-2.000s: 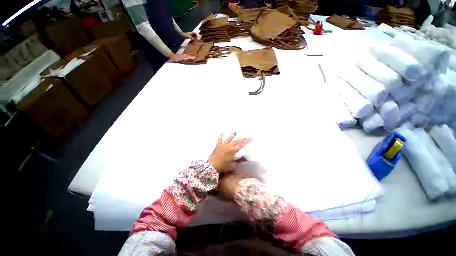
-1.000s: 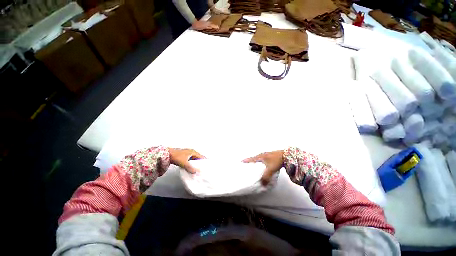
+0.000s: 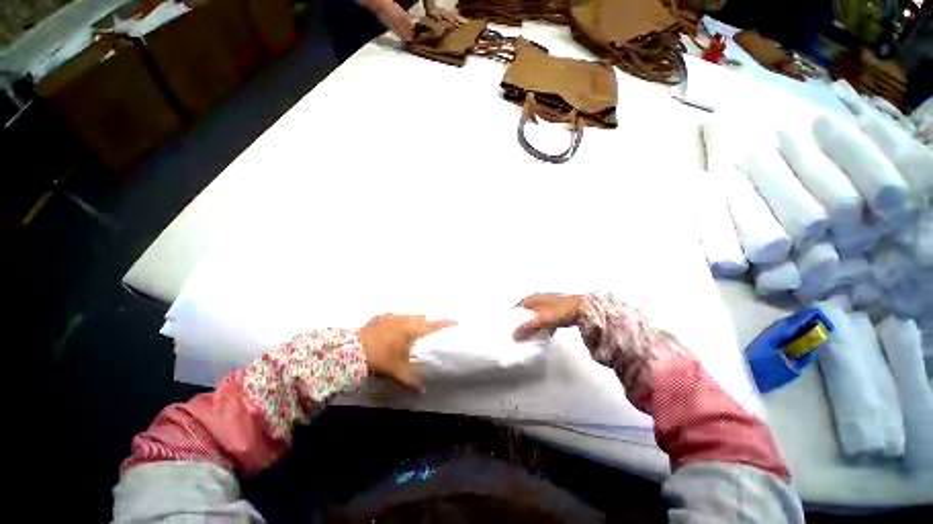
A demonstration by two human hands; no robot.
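A white paper roll (image 3: 479, 348) lies near the front edge of the stack of white sheets (image 3: 409, 220). My left hand (image 3: 397, 348) holds its left end, thumb on top and fingers partly below. My right hand (image 3: 550, 313) grips its right end from above. The roll looks loose and crumpled; its underside is hidden. A blue tape dispenser (image 3: 786, 350) with a yellow core stands right of the sheets.
A pile of finished white rolls (image 3: 808, 194) is heaped at the right. Brown bags (image 3: 561, 84) with looped handles lie at the far side, near a small red item (image 3: 714, 47). Another person's hands (image 3: 394, 18) touch bags at the far left. Brown cartons (image 3: 113, 102) stand at left.
First my hands were crossed over the sheets; they then moved apart to the ends of a roll. Since a second ago, they are closer together and the roll looks narrower.
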